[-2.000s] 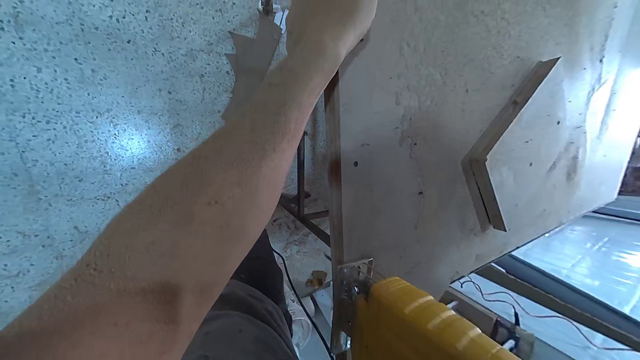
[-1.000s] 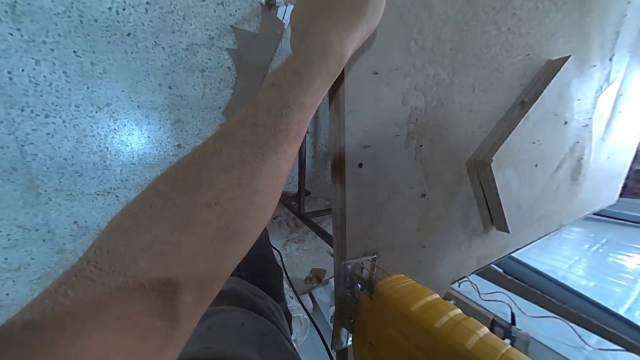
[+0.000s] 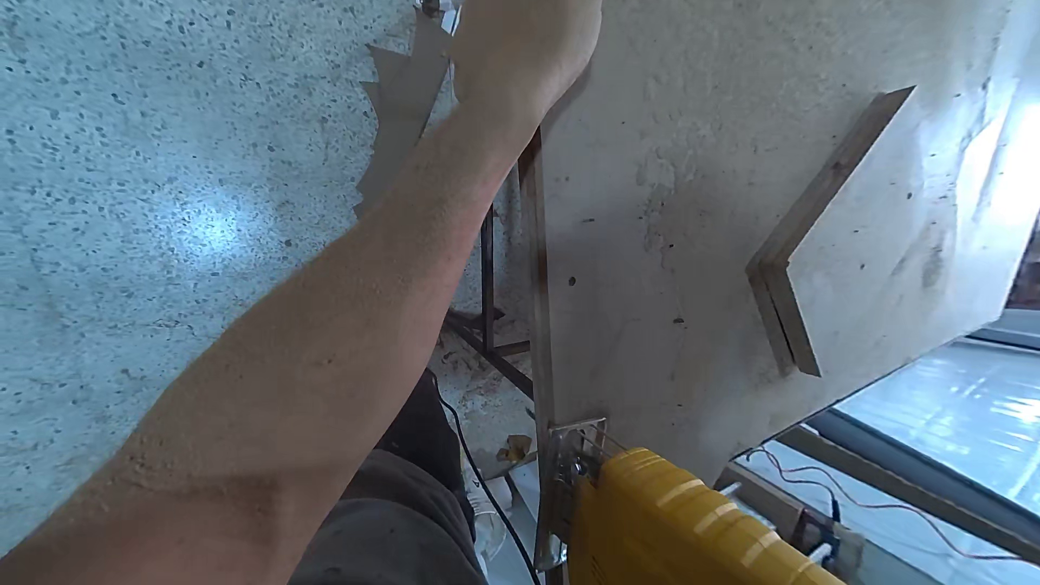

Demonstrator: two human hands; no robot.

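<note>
My left arm reaches from the lower left to the top edge of the head view, where my left hand (image 3: 528, 49) is cut off by the frame. Its heel rests at the long edge of a pale wooden board (image 3: 617, 341); the fingers are hidden. At the bottom, a yellow jigsaw (image 3: 674, 528) has its metal base plate (image 3: 573, 447) at the same edge of the board. My right hand is not in view. An angled wooden piece (image 3: 877, 236), with thick cut edges and a corner pointing left, lies on the board.
Left of the board is a speckled terrazzo floor (image 3: 162, 325). A jagged grey-brown piece (image 3: 406, 89) shows beside my forearm. Under the board are a dark metal frame (image 3: 487, 284) and a black cable (image 3: 479, 471). Thin red and black wires (image 3: 877, 504) run at lower right.
</note>
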